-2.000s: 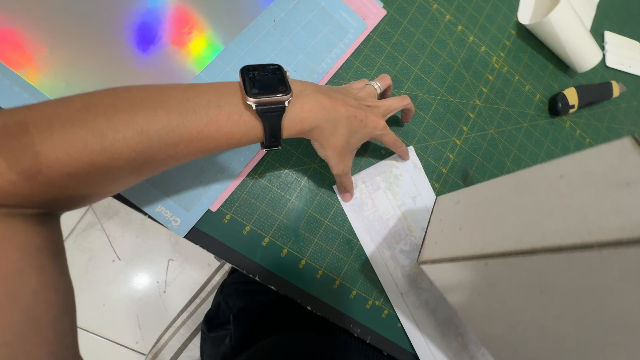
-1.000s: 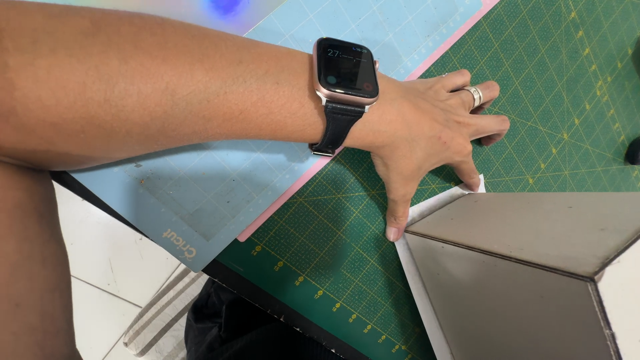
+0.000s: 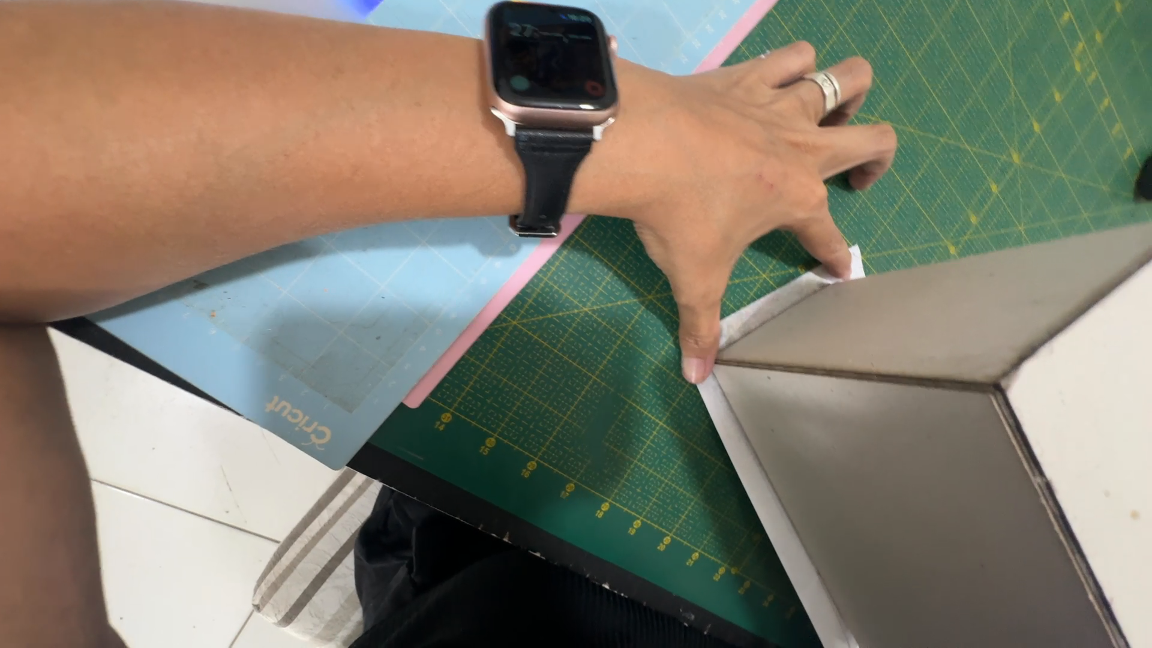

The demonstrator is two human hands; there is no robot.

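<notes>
My left hand, wearing a ring and a black-strapped smartwatch, is palm down with its fingers spread. Its thumb and index fingertips press at two corners of a white paper sheet on the green cutting mat. Against these fingertips is the near end of a grey-white board box, which covers most of the sheet; only narrow paper margins show along its edges. Whether the box rests fully on the paper cannot be told. My right hand is out of view.
A light blue Cricut mat and a pink-edged mat lie under my left forearm. A dark object is cut off at the right edge. Below the table's black edge are dark fabric, striped fabric and white floor tiles.
The box has moved over the paper toward my left fingertips, covering much of the sheet that showed two seconds ago. My left hand keeps its spread pose at the paper's end. The view has moved closer.
</notes>
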